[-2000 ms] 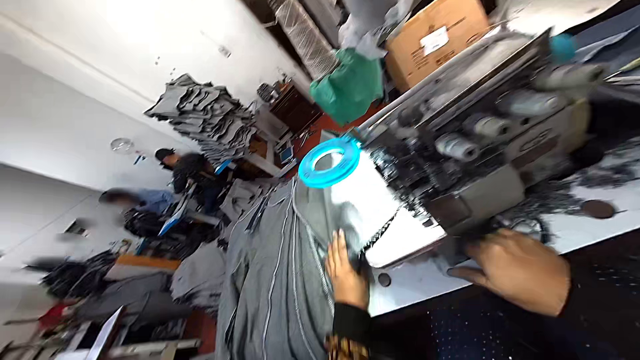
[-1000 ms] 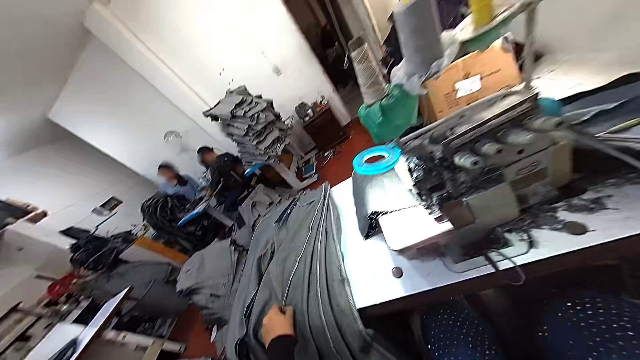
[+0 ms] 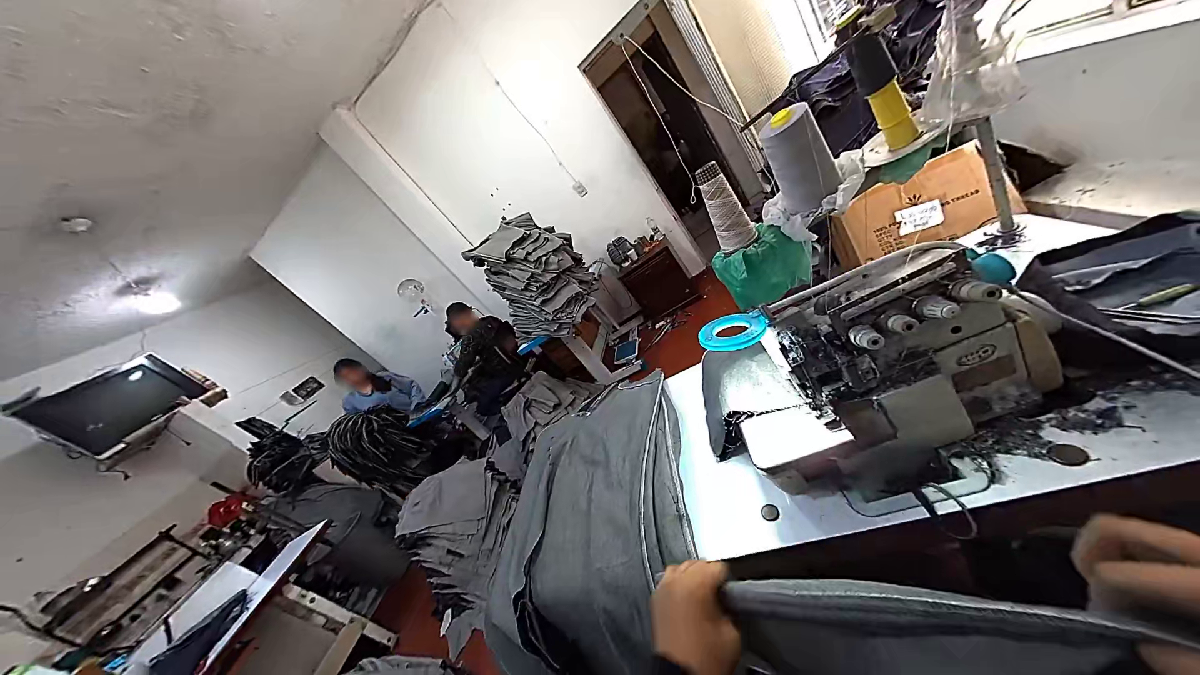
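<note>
Near the bottom centre, my left hand (image 3: 696, 614) is closed on the edge of a grey fabric piece (image 3: 900, 614) with a stitched seam. That fabric stretches right, below the table edge, to my right hand (image 3: 1139, 572), which is blurred; its grip cannot be made out. Left of the table hangs a stack of grey fabric panels (image 3: 600, 497). Beyond my hands stands an overlock sewing machine (image 3: 937, 366) on a white table (image 3: 727, 516). A small grey cloth piece (image 3: 750, 384) lies at its plate, beneath a blue ring (image 3: 733, 332).
Thread cones (image 3: 797, 155) and a cardboard box (image 3: 923, 211) stand behind the machine, beside a green bag (image 3: 764, 267). Folded grey cloth (image 3: 534, 272) is piled at the back. Two people (image 3: 483, 352) are at work farther off. A dark garment (image 3: 1125, 272) lies at right.
My left hand, on the hanging stack one second ago, now holds a fabric edge drawn out to the right. My right hand, out of view then, is back at lower right. The view has swung.
</note>
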